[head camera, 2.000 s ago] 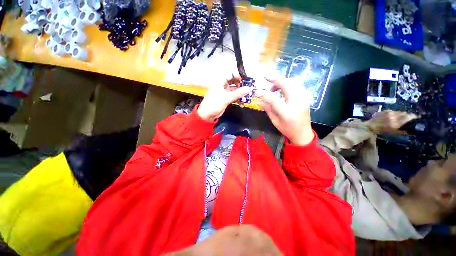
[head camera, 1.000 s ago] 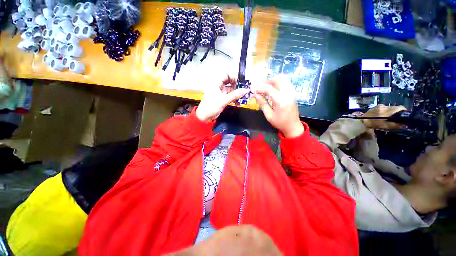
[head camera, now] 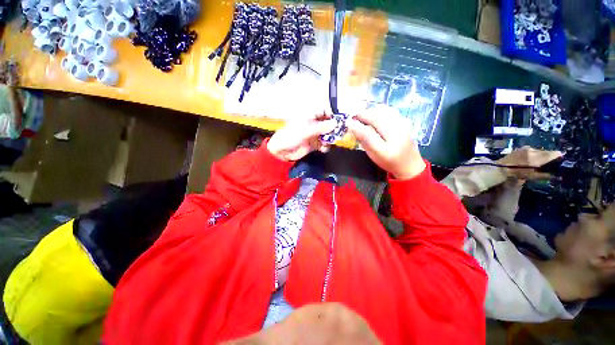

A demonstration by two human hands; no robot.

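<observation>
A small black module with silver-white spots [head camera: 335, 127] is held between both hands just off the bench's front edge. A black cable tail [head camera: 336, 64] runs from it up across the bench to the top of the picture. My left hand [head camera: 300, 135] grips the module from the left with thumb and fingers. My right hand [head camera: 386, 138] has its thumb and forefinger together at the module's right side. The fingertips are small and blurred, so their exact contact is hard to tell.
Dark-and-white modules [head camera: 270, 30] stand in columns on a pale sheet [head camera: 270, 91]. Black rings [head camera: 164, 47] and white housings [head camera: 84, 44] lie left. A clear plastic tray [head camera: 417, 101] lies right. An open carton [head camera: 158, 151] is below the bench. People in yellow and beige are on either side.
The right hand's fingers, spread two seconds ago, have closed in at the module. The left hand still holds it. The cable tail, slanted at first, now runs nearly upright. The view has shifted slightly.
</observation>
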